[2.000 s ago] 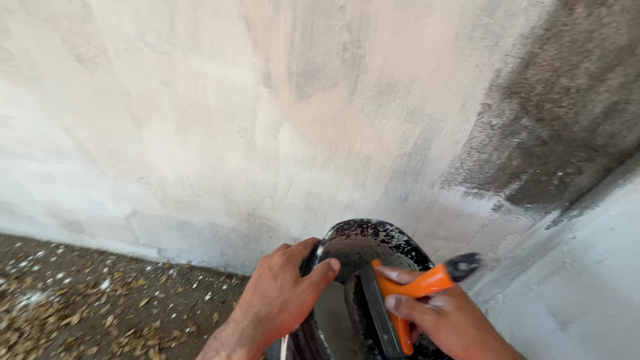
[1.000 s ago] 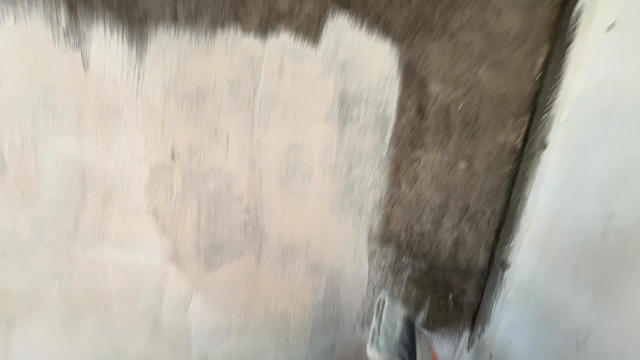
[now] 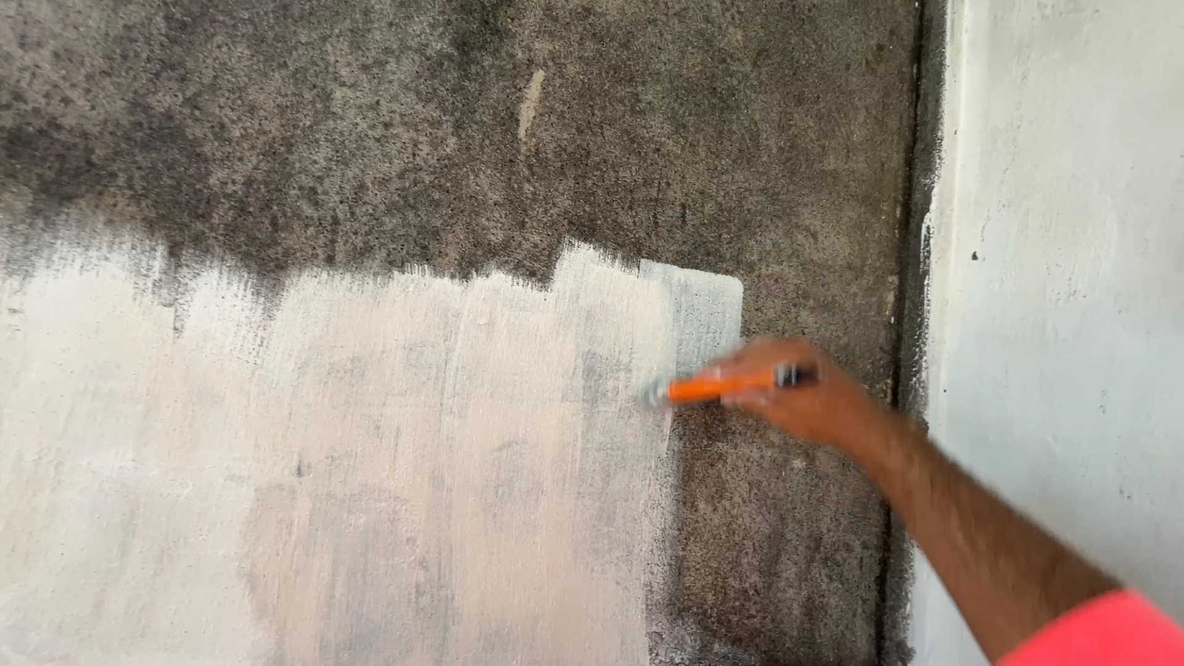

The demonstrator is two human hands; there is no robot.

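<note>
My right hand (image 3: 795,393) is closed around the orange handle of a wide paint brush (image 3: 717,384), whose dark tip points to the right. The brush's head is blurred and lies against the wall at the right edge of the painted area (image 3: 499,444). A fresh, wet-looking whitish stroke (image 3: 708,305) runs just above the hand, over the dark bare wall (image 3: 786,185). A pink sleeve shows at the forearm. My left hand is out of view.
A vertical dark corner groove (image 3: 906,277) separates the rough dark wall from a whitish side wall (image 3: 1054,259) on the right. The painted area has a ragged upper edge.
Earlier both hands were at a black bucket, the right one holding the orange-handled brush in it. Now the brush is up at the wall, and a new pale stroke shows. The view has swung upward.
</note>
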